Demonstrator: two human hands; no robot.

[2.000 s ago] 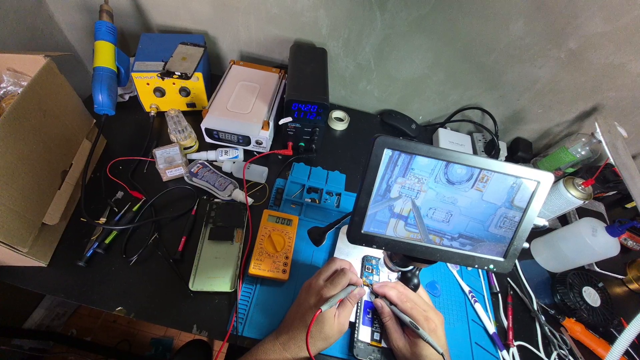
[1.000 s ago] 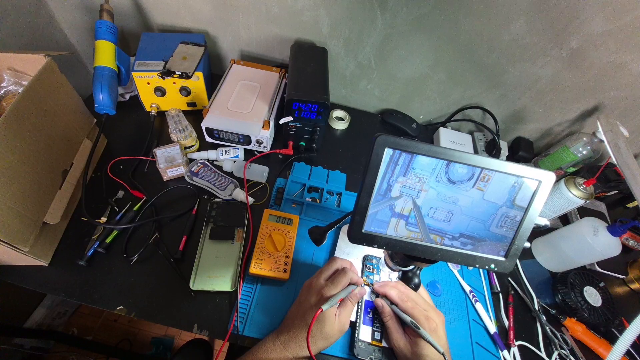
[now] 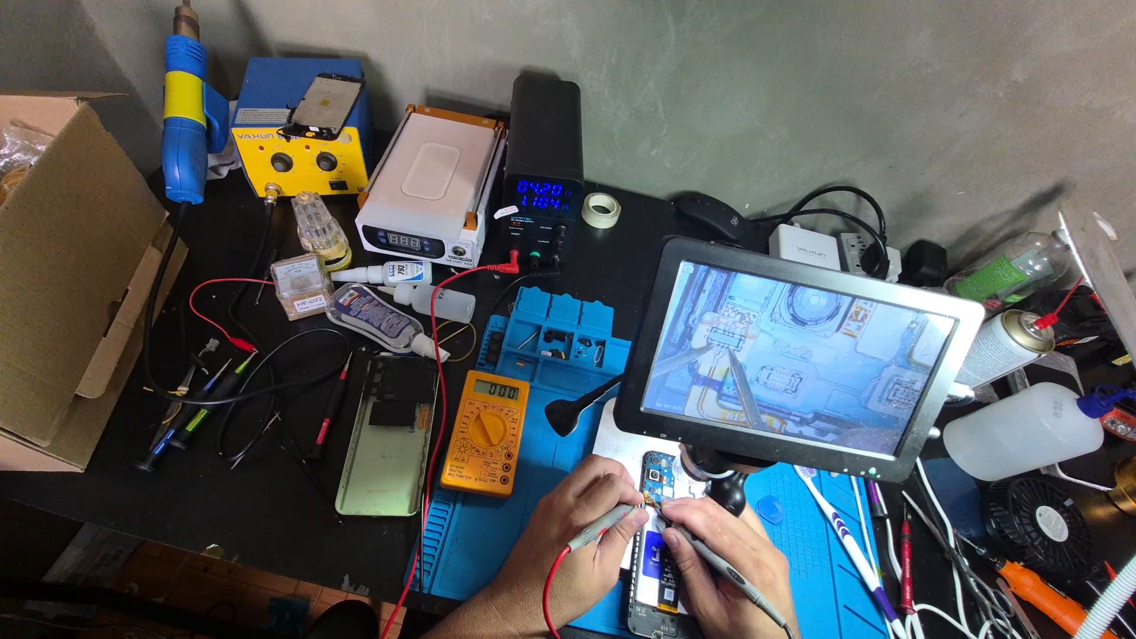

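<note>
My left hand (image 3: 590,524) grips a grey test probe (image 3: 603,526) with a red lead. In my right hand (image 3: 723,550) is a second grey probe (image 3: 717,561) with a grey lead. Both tips meet near the board of an opened smartphone (image 3: 652,612), which lies between my hands on a metal plate (image 3: 612,437) over a blue silicone mat (image 3: 550,444). A microscope monitor (image 3: 785,364) above my hands shows two pointed tips at a small connector on the board. The yellow digital multimeter (image 3: 486,432) lies left of my hands, its display reading zeros.
A green phone back cover (image 3: 382,470) lies left of the multimeter. Behind stand a power supply (image 3: 543,133), a heating plate unit (image 3: 435,177) and a hot air station (image 3: 302,151). A cardboard box (image 3: 71,266) fills the left. A toothbrush (image 3: 843,532), bottle (image 3: 1021,432) and fan (image 3: 1038,524) are at right.
</note>
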